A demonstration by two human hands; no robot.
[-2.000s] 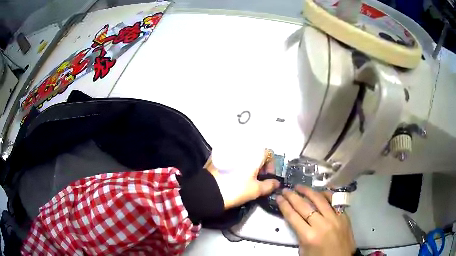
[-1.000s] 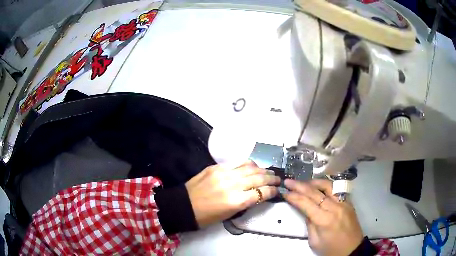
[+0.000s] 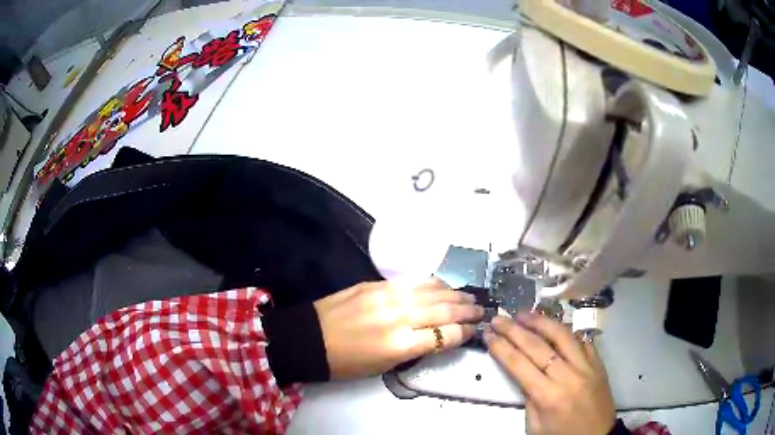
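A dark garment (image 3: pixel 229 221) with a pale stitch line lies left of the machine, its greyer inside showing. Its narrow dark end (image 3: pixel 481 299) reaches the presser foot area. My left hand (image 3: pixel 395 327) lies flat over this end, fingers together, fingertips just left of the foot. My right hand (image 3: pixel 557 374) rests with its fingertips at the cloth's front edge, close to my left fingertips. The cloth under the fingers is mostly hidden. The metal slide plate (image 3: pixel 463 266) and needle plate (image 3: pixel 513 291) show behind the fingers. The needle itself cannot be made out.
The cream machine head (image 3: pixel 565 153) stands over the plate, with a tape roll (image 3: pixel 629 53) on top. A flat black rectangle (image 3: pixel 692 310) lies under the arm. Blue-handled shears (image 3: pixel 738 406) lie at the front right. A flame-like sticker (image 3: pixel 127 110) is at the left.
My left hand first moved from a pinch beside the plate to lying flat over the cloth. Since then, both hands have stayed almost in place; the camera view has shifted slightly.
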